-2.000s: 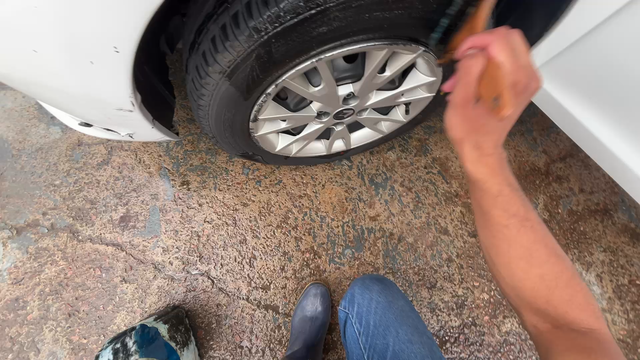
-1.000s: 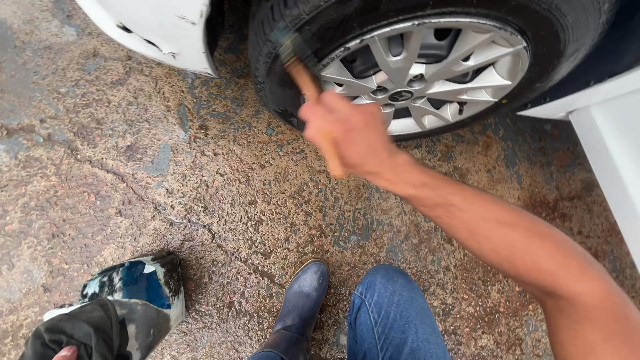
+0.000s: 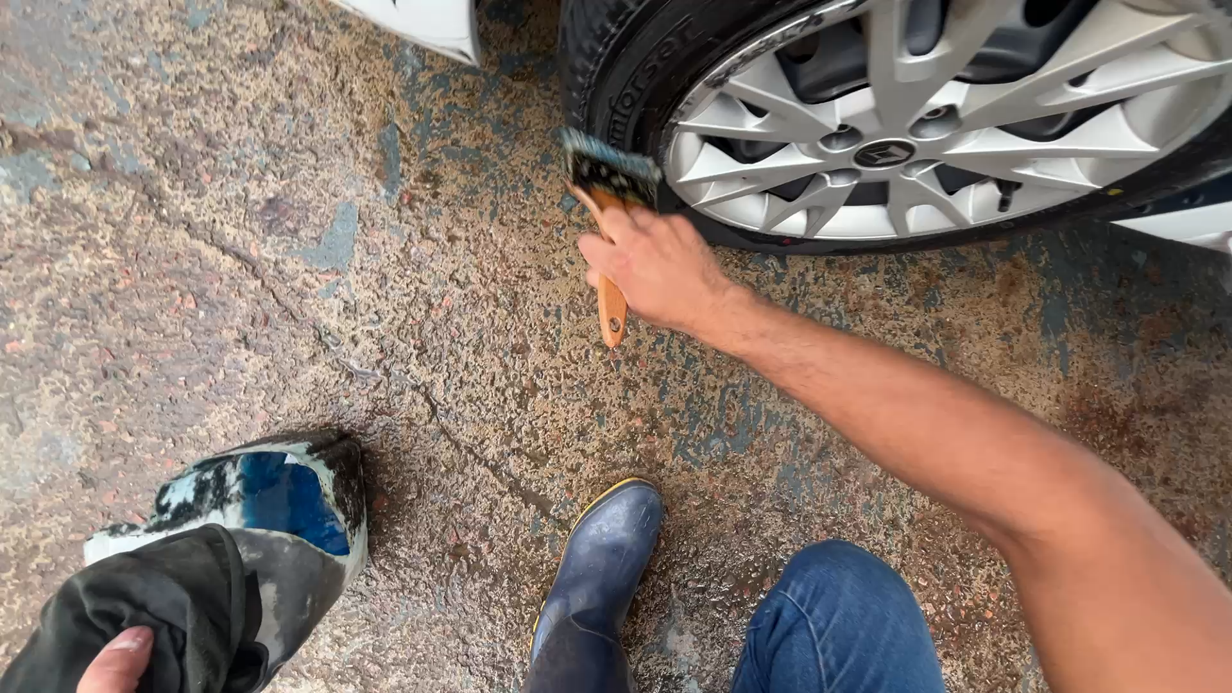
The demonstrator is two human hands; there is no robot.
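My right hand [image 3: 664,268] grips the wooden handle of a wide paintbrush [image 3: 612,171], whose dark, wet-looking bristles are at the lower left edge of the car tire [image 3: 621,91]; whether they touch it I cannot tell. Inside the tire is a silver alloy wheel [image 3: 895,144]. At the lower left, the thumb of my left hand [image 3: 117,662] presses on a dark cloth [image 3: 164,597]; the other fingers are hidden. The cloth lies against a stained, cut-open plastic container [image 3: 289,505] with a blue patch.
White car bodywork [image 3: 433,21] shows at the top, left of the tire, and more at the right edge. A blue rubber boot [image 3: 606,549] and my jeans-clad knee [image 3: 837,616] are at the bottom. The rough, wet-looking ground [image 3: 462,289] has a crack.
The brush in my right hand has gone from the tire's upper right side to its lower left edge. My left thumb and the dark cloth have come into view. The view has shifted.
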